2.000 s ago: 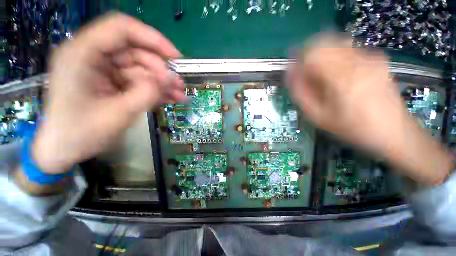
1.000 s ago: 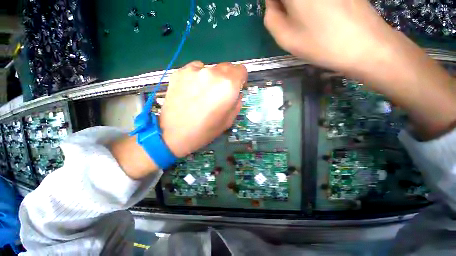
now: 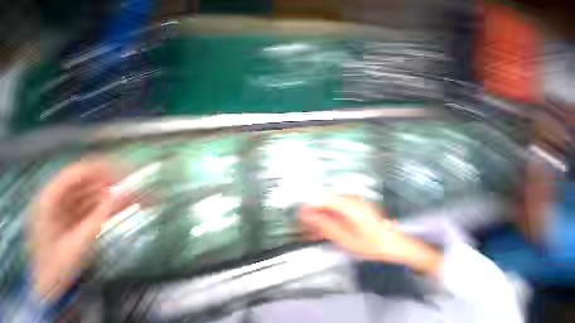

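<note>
The view is heavily blurred. My left hand [image 3: 72, 214] is at the left, over the left part of the line, fingers curled; whether it holds anything cannot be told. My right hand [image 3: 353, 227] is right of the middle, low over the near edge of the bright circuit boards [image 3: 293, 167]; its fingertips are smeared and any held part cannot be made out. More boards [image 3: 214, 214] lie between the hands as bright green-white patches.
The metal conveyor rail [image 3: 271, 118] runs along the far side. Beyond it is the green mat [image 3: 208, 76] with blurred silvery parts [image 3: 397, 69]. An orange-red object [image 3: 511, 53] stands at the upper right. A blurred arm-like shape and blue cloth [image 3: 529, 252] are at the right edge.
The view has swung and blurred. My left hand has moved from the boards to the left of the picture. My right hand has come back from the far shelf to the near side.
</note>
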